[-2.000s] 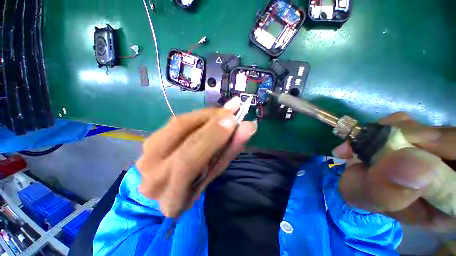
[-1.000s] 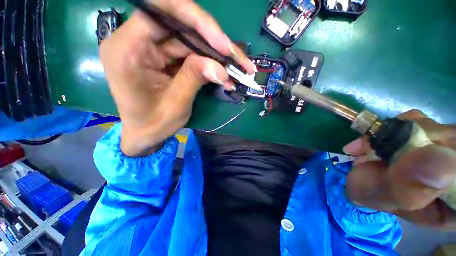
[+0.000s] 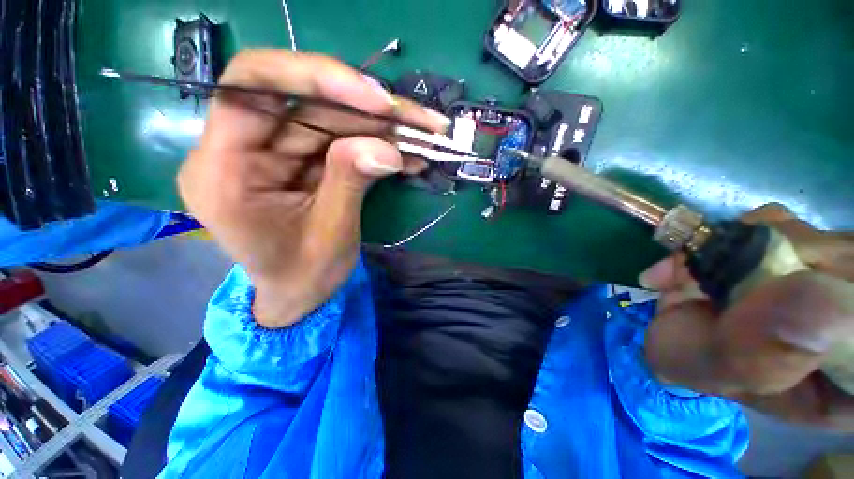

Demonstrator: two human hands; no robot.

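My left hand (image 3: 290, 159) holds black tweezers (image 3: 309, 101). Their pale tips reach into the open black watch housing (image 3: 489, 145), near the blue circuit board (image 3: 512, 150). I cannot tell if they grip anything. My right hand (image 3: 749, 318) grips the soldering iron (image 3: 609, 192) by its cream handle. The iron's tip is at the right edge of the blue board; contact cannot be told. The housing sits on the black fixture (image 3: 569, 140) with white printing. Red wires with a small white connector hang from the housing's lower edge.
Two open housings (image 3: 538, 37) lie at the top right, partly cut off. A black device with a round face (image 3: 194, 56) stands left, beyond my left hand. A ribbed black tray (image 3: 42, 112) fills the left edge. A thin silvery strand (image 3: 421, 229) lies below the fixture.
Two seconds ago my left hand was lower and palm-down; it then turned and took the tweezers from the left side. Since one second ago the tweezers have tilted flatter. The iron has barely moved.
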